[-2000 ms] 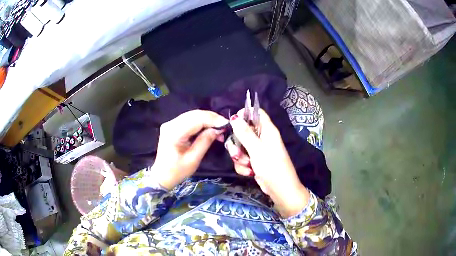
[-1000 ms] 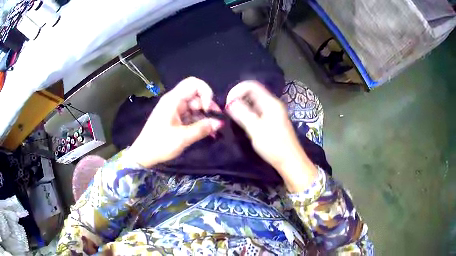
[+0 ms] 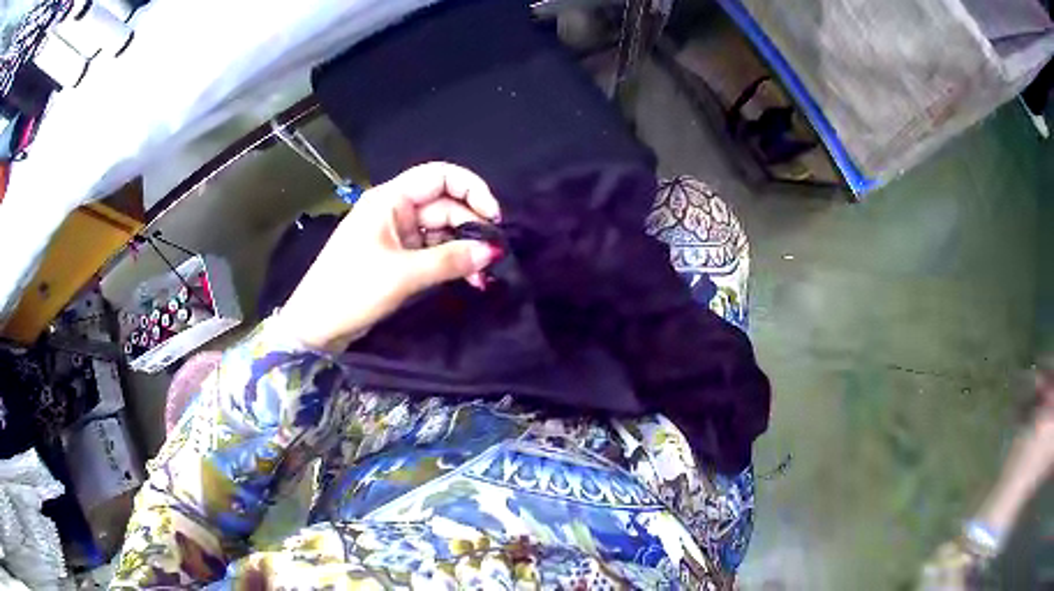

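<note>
A dark purple-black garment point(image 3: 601, 312) with soft folds lies over my lap. My left hand point(image 3: 433, 237) is above it, with thumb and fingers pinched on a small gathered bit of the dark cloth. My right hand point(image 3: 1038, 429) is blurred and cut off by the right edge of the picture, far from the garment; its fingers cannot be made out. No needle or snips can be made out.
A flat black cloth point(image 3: 485, 98) lies beyond the garment, beside the white-covered table point(image 3: 208, 69). A spool box point(image 3: 179, 312) and part of a pink basket point(image 3: 191, 387) are at left. A beige fabric bin point(image 3: 878, 81) stands at upper right on the green floor.
My right hand has moved away from my left hand to the far right edge. The snips seen in it earlier no longer show. My left hand stays over the garment, slightly higher than at first.
</note>
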